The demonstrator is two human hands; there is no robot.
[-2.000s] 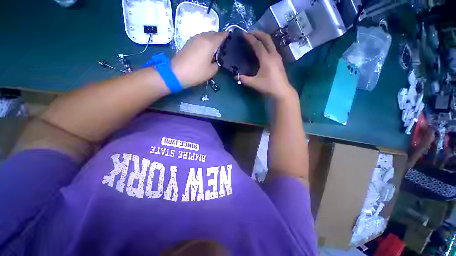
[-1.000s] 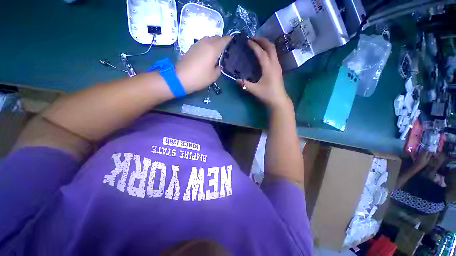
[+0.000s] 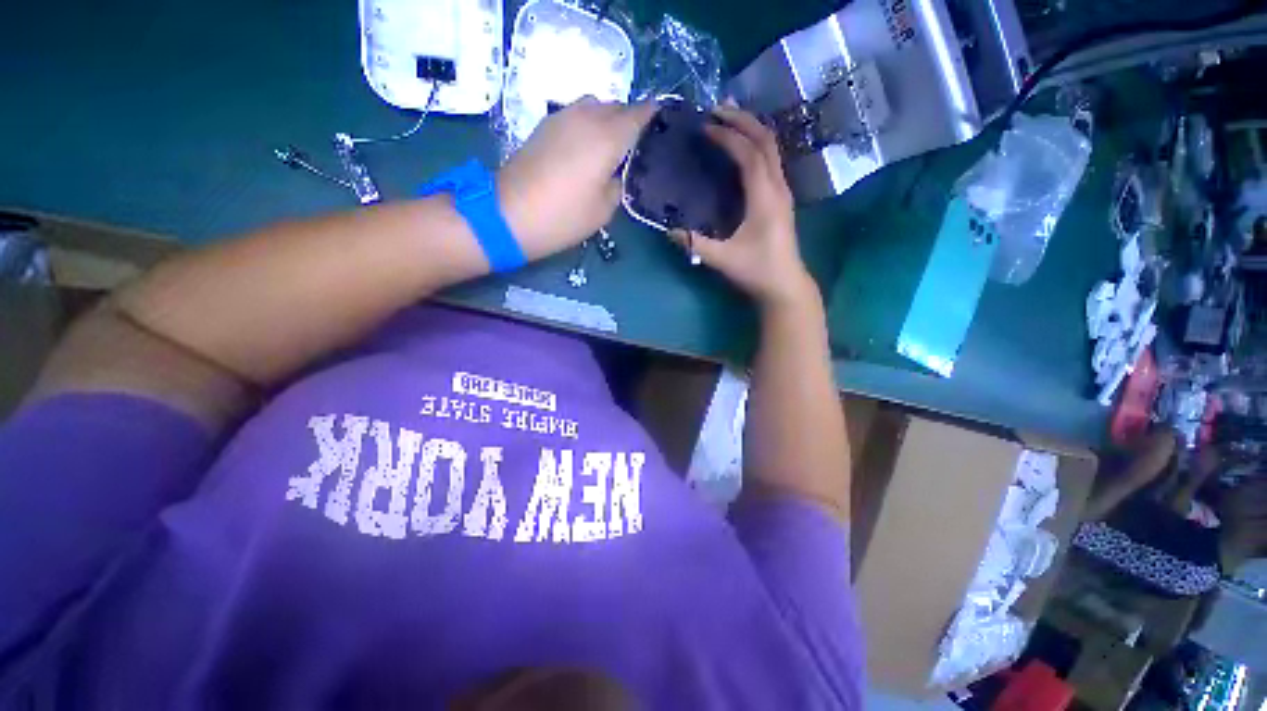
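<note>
A black inner plate [image 3: 684,174] lies in a white housing, whose white rim [image 3: 642,217] shows along its left and lower edge. My left hand [image 3: 567,181], with a blue wrist strap [image 3: 485,215], grips its left side. My right hand [image 3: 759,208] grips its right side, fingers over the top edge and thumb below. A tiny silver-white end shows by the right thumb. Two open white housings lie beyond my left hand; the left one [image 3: 396,53] holds a small black module [image 3: 436,67] with a wire, the other [image 3: 567,63] is partly covered by my hand.
A silver screw feeder [image 3: 889,84] stands right of my hands. A teal item [image 3: 941,299] and a clear bag [image 3: 1035,181] lie further right. Wired small parts [image 3: 359,174] lie on the left. A cardboard box [image 3: 945,535] with white pieces is below the bench edge. A person's arm [image 3: 1123,472] shows at far right.
The view has shifted a little. Both hands still hold the unit, which now appears slightly further right. The person at the far right has come into view since the oldest frame.
</note>
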